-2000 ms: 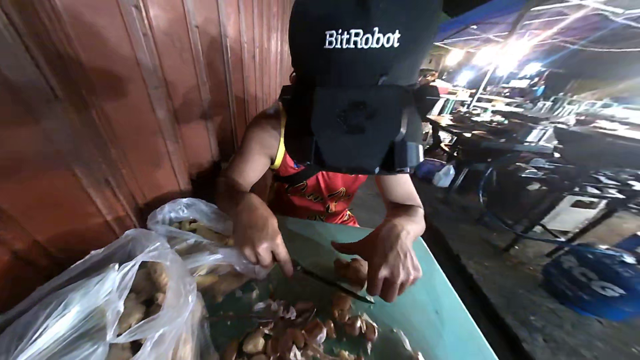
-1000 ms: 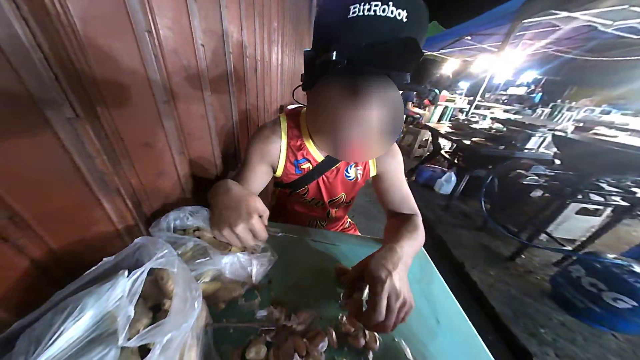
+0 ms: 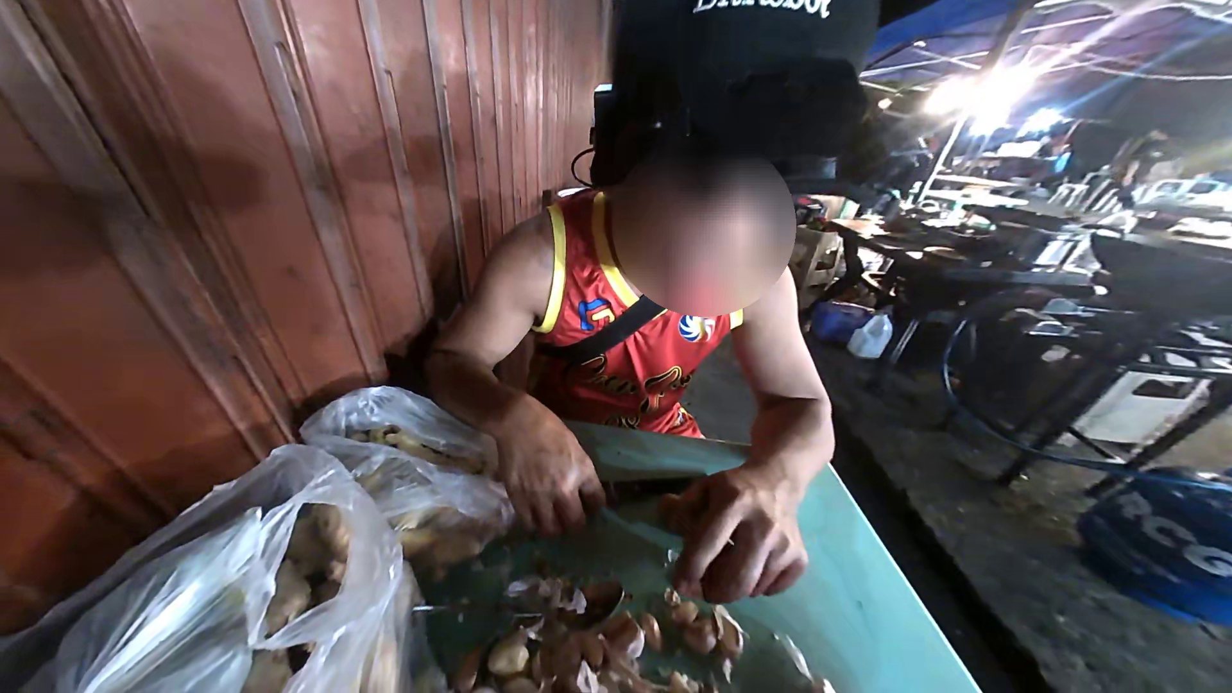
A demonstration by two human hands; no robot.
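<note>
Neither my left hand nor my right hand is in view. The bare hands that show belong to a person [image 3: 626, 356] facing me in a red sleeveless jersey. That person's right hand [image 3: 549, 472] is closed around a dark knife [image 3: 654, 486], partly hidden, on the green tabletop [image 3: 847, 577]. Their left hand [image 3: 746, 539] bends over the table, its fingertips near reddish-brown cloves [image 3: 707, 630], which look like garlic or shallots. More cloves and loose skins [image 3: 577, 645] lie at the near edge, beside what looks like a metal spoon [image 3: 602, 602].
Clear plastic bags [image 3: 212, 597] of knobbly roots, apparently ginger, sit at left, with another bag [image 3: 404, 423] behind. A red corrugated wall [image 3: 289, 221] borders the left side. At right are a blue container [image 3: 1165, 549], a plastic jug [image 3: 871, 337] and cluttered tables [image 3: 1011, 274].
The facing person's head has lifted since the first frame. Their right hand was beside the bag one second ago and has moved toward the middle of the table.
</note>
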